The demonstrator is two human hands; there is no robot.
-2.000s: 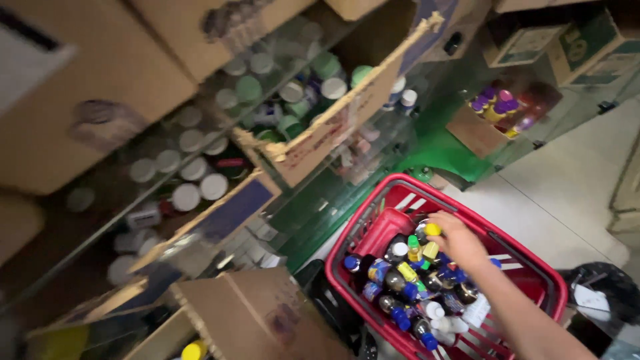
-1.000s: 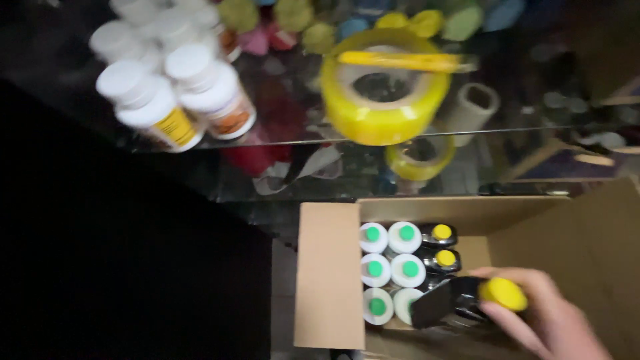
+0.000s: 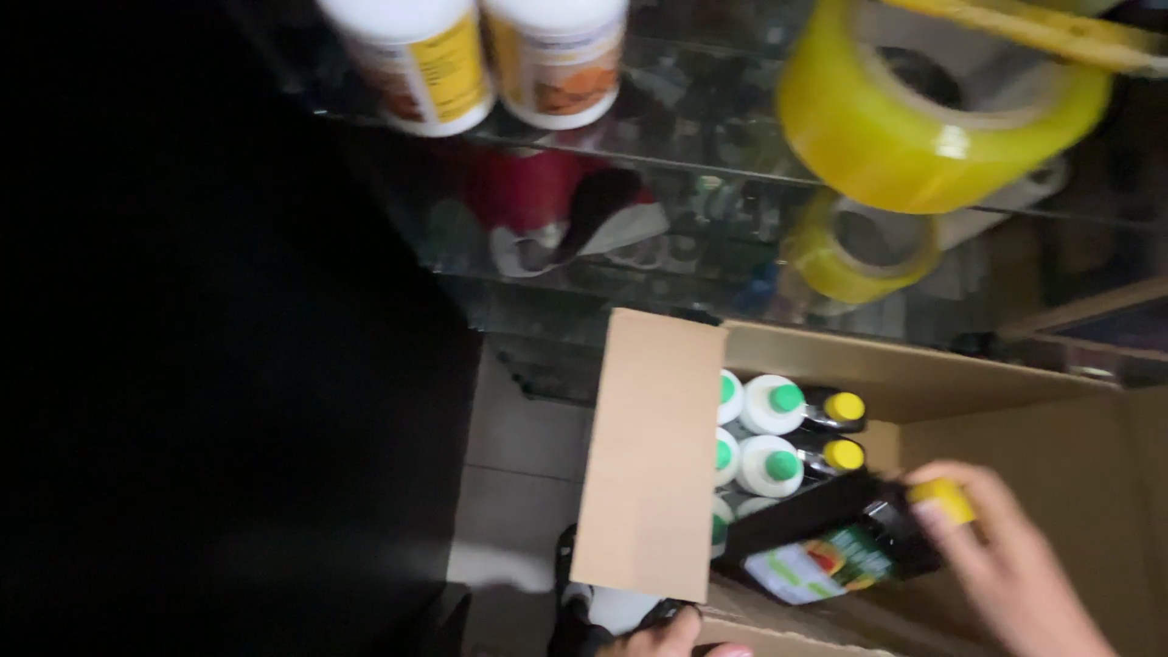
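Observation:
My right hand [image 3: 990,538] grips a dark bottle [image 3: 839,547] by its yellow cap. The bottle is tilted, with a printed label, over an open cardboard box [image 3: 1013,447]. White bottles with green caps [image 3: 772,404] stand in rows in the box, beside two dark bottles with yellow caps [image 3: 832,411]. My left hand [image 3: 675,637] shows only as fingers at the bottom edge of the view, by the near side of the box; the rest of it is out of frame.
Above the box, glass shelving [image 3: 693,164] holds white pill bottles [image 3: 557,64] and a roll of yellow tape [image 3: 940,137]. A box flap [image 3: 648,456] sticks out leftward over the tiled floor [image 3: 520,447]. A dark surface fills the far left.
The view has swung from a red basket of bottles to the cardboard box. My left hand has come into view at the bottom since one second ago; my right hand still holds the dark bottle.

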